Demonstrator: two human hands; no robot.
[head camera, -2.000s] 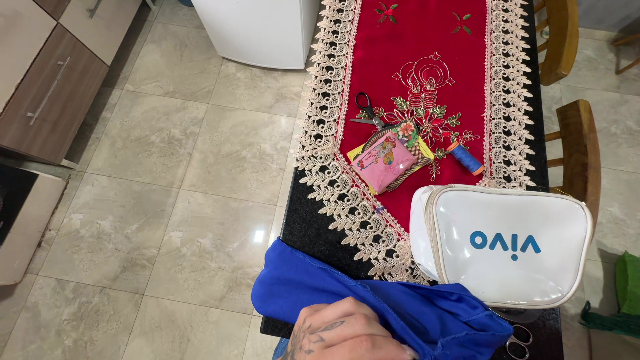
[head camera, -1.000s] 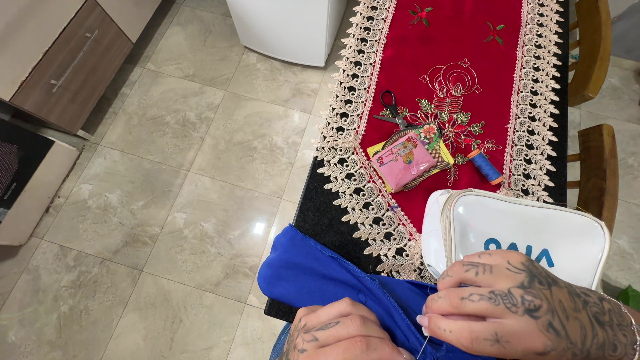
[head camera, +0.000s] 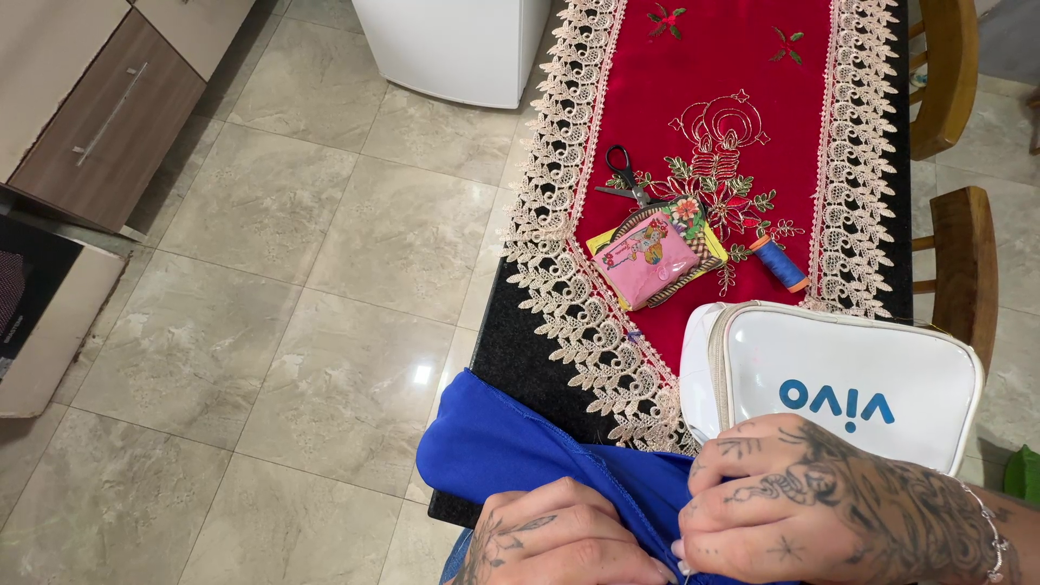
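A piece of blue fabric with a stitched seam lies over the table's near corner. My left hand grips its lower part, fingers curled. Beside it, my right hand pinches at the cloth, with the tip of a thin needle-like thing at its fingertips; most of it is hidden. Just beyond the right hand is a white zip pouch. Farther up the red table runner are a spool of blue thread, a small pink pouch on a patterned case, and black-handled scissors.
The black stone tabletop ends at a corner beside the tiled floor. Wooden chairs stand along the right side. A white appliance is beyond the table, and wooden drawers are at the far left.
Two seconds ago only my left hand was in view. My right hand then came in from the right with a thread at its fingers, and it is now lower at the cloth, close to my left hand.
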